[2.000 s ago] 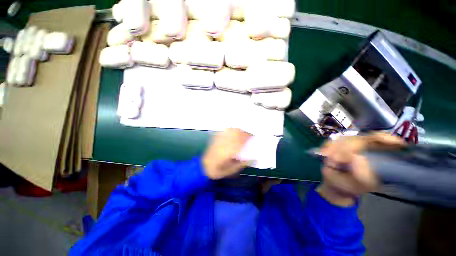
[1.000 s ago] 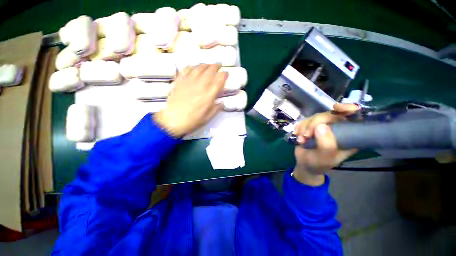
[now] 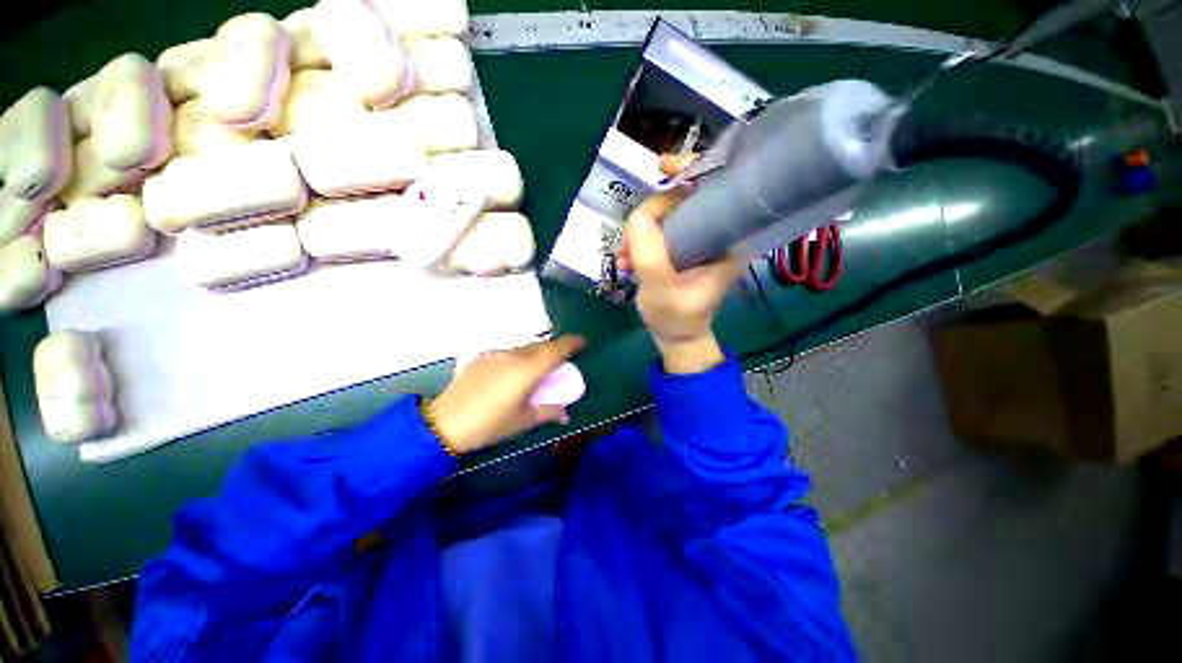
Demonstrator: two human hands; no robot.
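My left hand (image 3: 499, 395) is at the bench's front edge, closed around a small white-pink plastic housing (image 3: 559, 386), mostly covered by the fingers. My right hand (image 3: 677, 266) grips the thick grey electric screwdriver (image 3: 765, 175), held tilted over the screw feeder (image 3: 622, 181); its tip is hidden behind the hand and feeder. Rows of cream housings (image 3: 223, 185) lie on and around the white mat (image 3: 298, 330), some stacked on others. One housing (image 3: 445, 220) lies tilted at the near right of the rows, and one (image 3: 75, 386) stands apart at the mat's left.
Red-handled scissors (image 3: 814, 255) lie right of the feeder. The thick dark driver cable (image 3: 1005, 246) curves over the green bench (image 3: 907, 240). A pale metal rail (image 3: 570, 29) runs behind. An open cardboard carton (image 3: 1037, 369) is below at right; cardboard sheets (image 3: 20, 550) are at far left.
The view has shifted right. My left hand has moved from the rows to the front edge with a housing. My right hand has raised the screwdriver's rear end and brought it over the feeder.
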